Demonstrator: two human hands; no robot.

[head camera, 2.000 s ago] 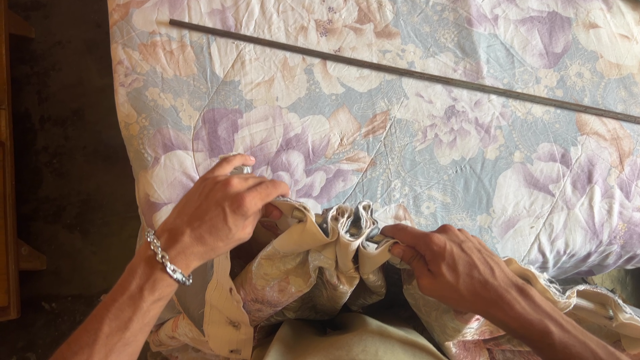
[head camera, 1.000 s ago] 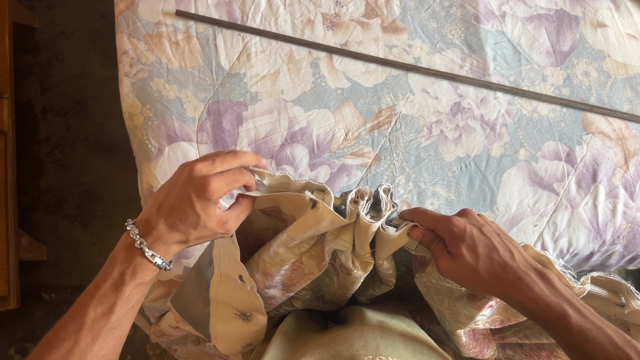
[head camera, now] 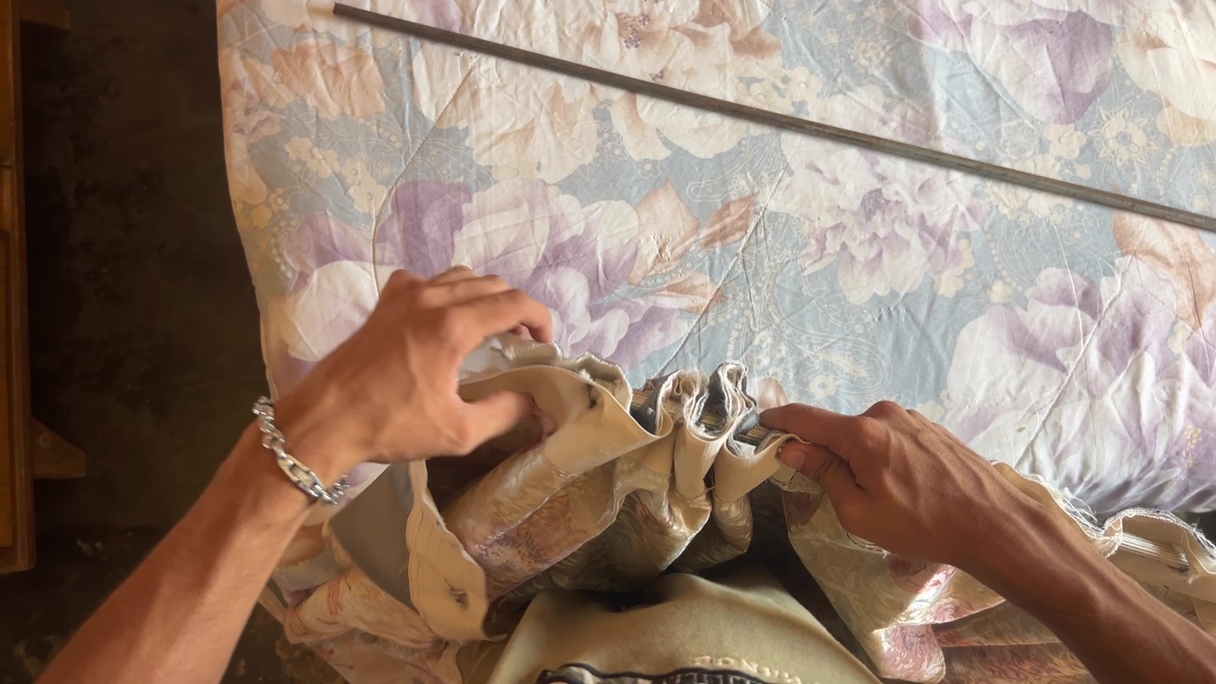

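A pale shiny patterned fabric [head camera: 541, 503] with a cream edge band is bunched in folds across the lower middle, over the near side of a floral-covered surface. A thin rod shows between its gathers near the right fingertips. My left hand [head camera: 408, 370], with a silver chain bracelet at the wrist, has its thumb and fingers around the fabric's upper edge at the left of the folds. My right hand [head camera: 883, 465] pinches the gathered edge and the rod between thumb and index finger. More of the fabric's edge runs off to the right under my right forearm.
The floral sheet [head camera: 589, 228] in blue, purple and cream covers a broad padded surface. A long thin dark rod [head camera: 760, 116] lies diagonally across its far part. Wooden furniture [head camera: 14, 285] stands at the left edge beside a dark floor. My clothed lap is at the bottom.
My left hand has moved along the fabric's edge, and its grasp on the edge has shifted. My right hand stays at the gathers, and the long rod on the sheet has not moved.
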